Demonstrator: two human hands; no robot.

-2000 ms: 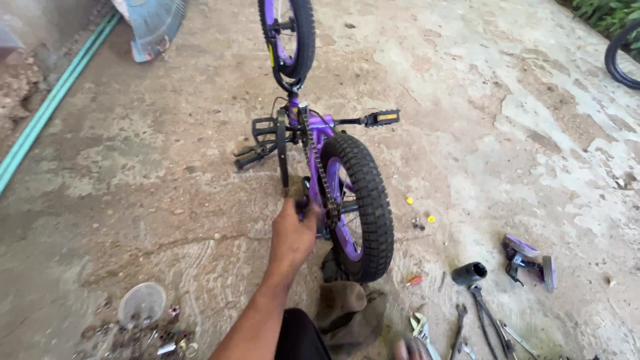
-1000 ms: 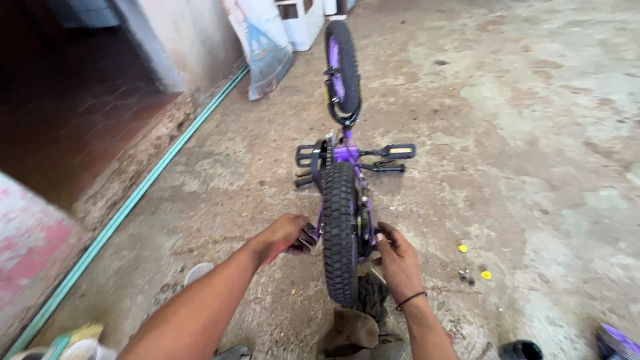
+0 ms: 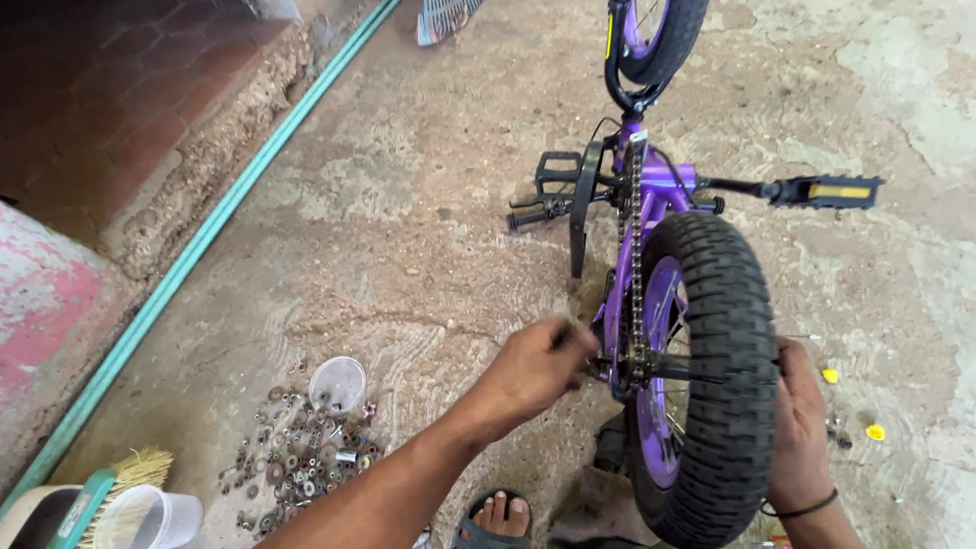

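A small purple bicycle frame (image 3: 662,183) stands upside down, its knobby-tired rear wheel (image 3: 728,381) nearest me. My left hand (image 3: 545,362) is at the left end of the rear axle, thumb and fingers drawn together and blurred; whether they grip anything I cannot tell. Beside it the bicycle chain (image 3: 637,252) runs from the rear hub (image 3: 671,366) toward the cranks. My right hand (image 3: 801,427) is at the right side of the rear wheel, its fingers partly hidden behind the tire. A black chain guard (image 3: 585,206) sticks out left of the frame, near a pedal (image 3: 559,171).
Loose nuts and washers (image 3: 297,457) lie at lower left beside a clear plastic lid (image 3: 338,385). A brush (image 3: 130,476) and a plastic tub (image 3: 152,518) are in the corner. Green pipes (image 3: 221,217) run along the wall. Yellow caps (image 3: 874,433) lie at right.
The rear wheel, seen nearly edge-on a second ago, now shows its left side and chain. Two seconds ago only my left hand was at the wheel; now both hands are. The view has shifted.
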